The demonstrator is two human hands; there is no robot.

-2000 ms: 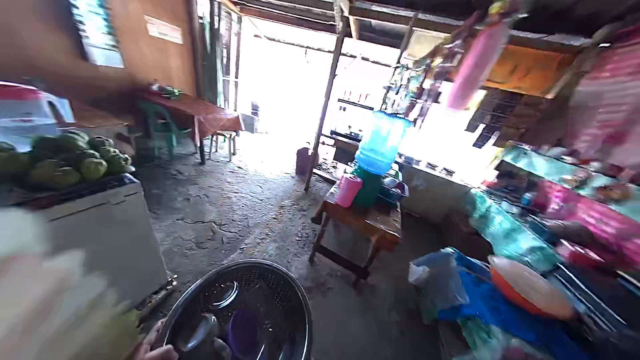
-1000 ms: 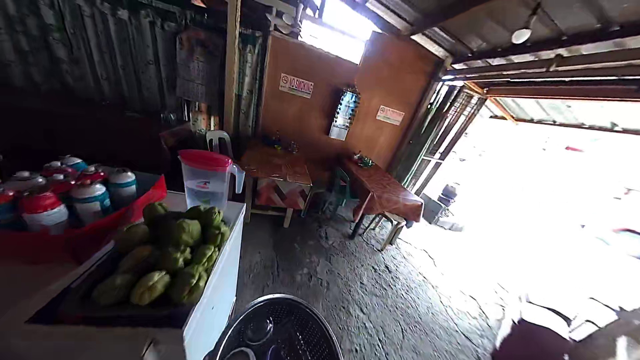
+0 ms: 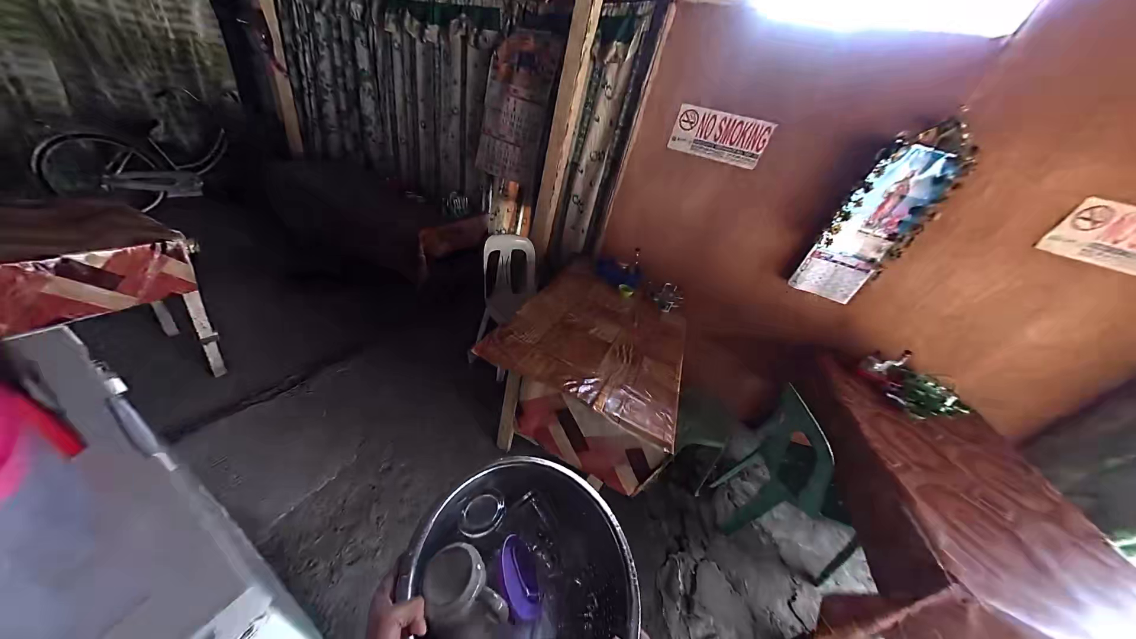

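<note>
A round metal basin (image 3: 577, 532) is at the bottom centre of the head view. My left hand (image 3: 397, 614) grips its left rim, thumb on the edge. Only a sliver of my right hand (image 3: 645, 635) shows at the basin's lower right edge; its grip is hidden. Inside the basin lie a mug (image 3: 454, 577) with a handle, a purple plastic item (image 3: 520, 577) beside it, and a clear round glass or lid (image 3: 483, 514) near the far left wall.
Ahead stands a table with a brown plastic cover (image 3: 595, 346), a white plastic chair (image 3: 508, 275) behind it. A green chair (image 3: 785, 461) and a long reddish table (image 3: 967, 497) are right. A white chest or counter (image 3: 133, 532) fills the lower left; another table (image 3: 89, 293) stands beyond.
The view has swung far left, from the bright open side to the orange wall and tables. The basin stays in front of me. The green fruits and cans have left the view.
</note>
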